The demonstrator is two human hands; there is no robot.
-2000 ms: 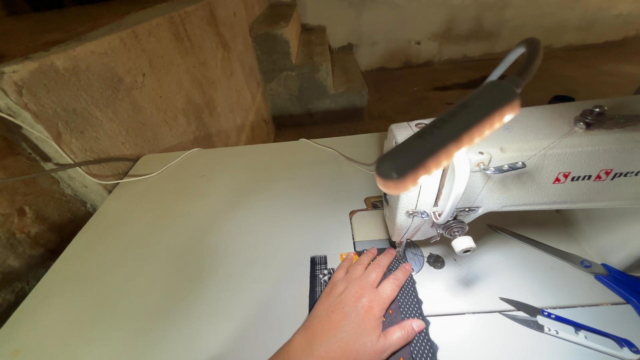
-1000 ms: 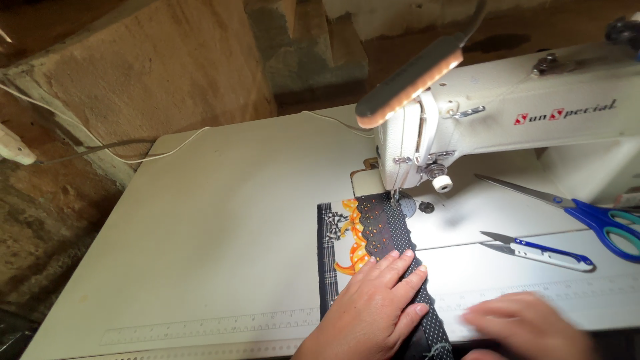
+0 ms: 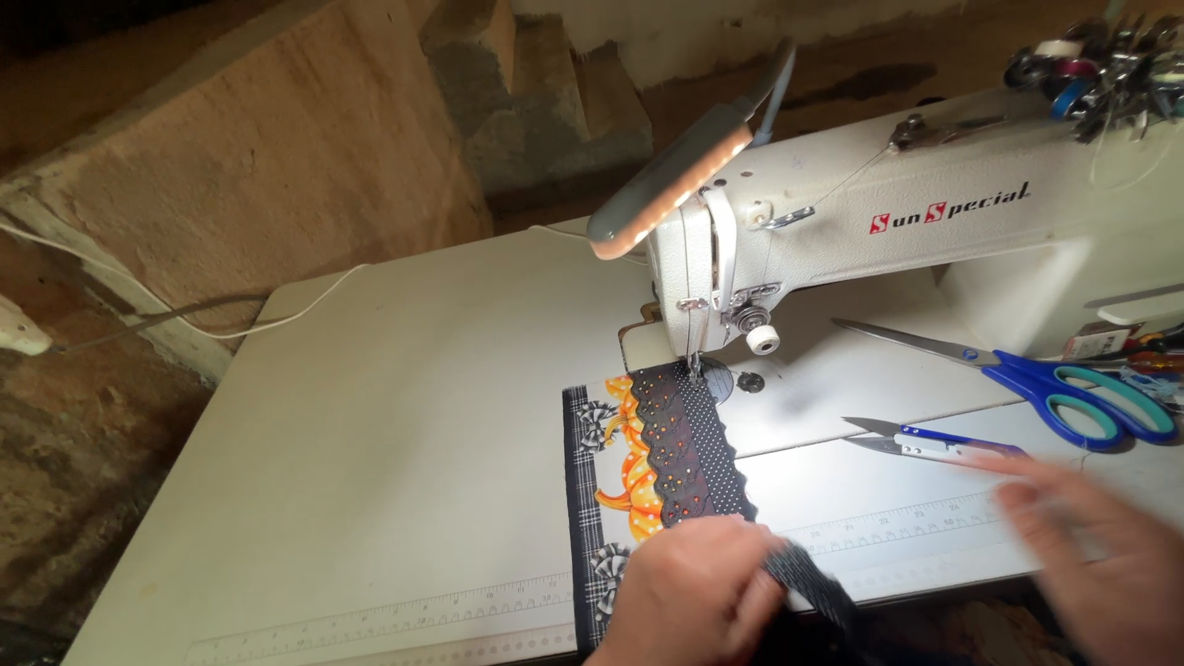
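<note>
A fabric strip with orange pumpkins, plaid edging and bows (image 3: 583, 462) lies on the table, its top end at the needle of the Sun Special sewing machine (image 3: 832, 231). Scalloped black lace (image 3: 671, 444) and a black polka-dot band (image 3: 721, 453) run along its right side. My left hand (image 3: 698, 583) is closed on the lower part of the black band, whose dark tail (image 3: 809, 578) hangs over the table's front edge. My right hand (image 3: 1091, 546), blurred, is raised at the lower right, near the thread snips (image 3: 934, 444); whether it holds anything is unclear.
Blue-handled scissors (image 3: 1064, 398) lie right of the needle, blades toward the machine. A lit lamp (image 3: 671, 185) hangs over the machine head. Bobbins and metal parts (image 3: 1101, 79) sit on top of the machine. Printed ruler scales (image 3: 388, 610) run along the front of the table (image 3: 416, 416).
My left hand has gone from lying flat on the fabric to gripping the band lower down. My right hand, out of view at first, has come in and moved right, away from the fabric.
</note>
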